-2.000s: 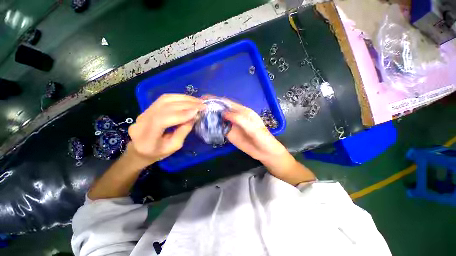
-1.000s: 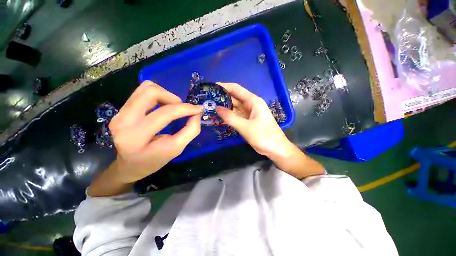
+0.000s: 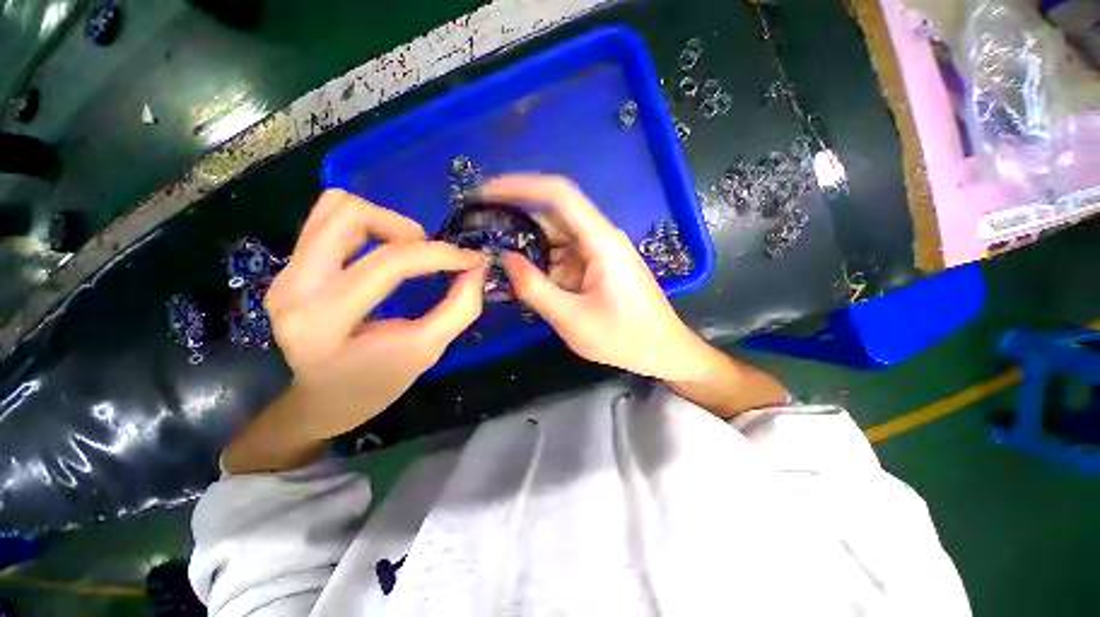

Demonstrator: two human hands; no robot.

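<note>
A dark round board unit (image 3: 497, 229) is held over the blue tray (image 3: 696, 181). My right hand (image 3: 591, 283) grips it from the right, thumb on its face. My left hand (image 3: 368, 313) has thumb and index fingertips pinched together at the middle of the unit; a tiny pale bit shows there, too blurred to tell what it is. The fingers cover part of the unit's face. Small metal hardware (image 3: 665, 250) lies in the tray's right corner, and a few more pieces (image 3: 463, 171) lie above the unit.
Several dark units (image 3: 250, 262) sit on the black mat left of the tray. Metal rings (image 3: 766, 187) are scattered on the mat right of it. The conveyor's pale edge (image 3: 302, 121) runs behind. Cardboard with a clear plastic bag (image 3: 1013, 90), a blue bin (image 3: 911, 316) and a blue stool (image 3: 1049, 386) are at right.
The unit was first blurred and pale, then showed its dark board face. It now looks more tilted, with my left fingertips still at its middle. The view has shifted slightly.
</note>
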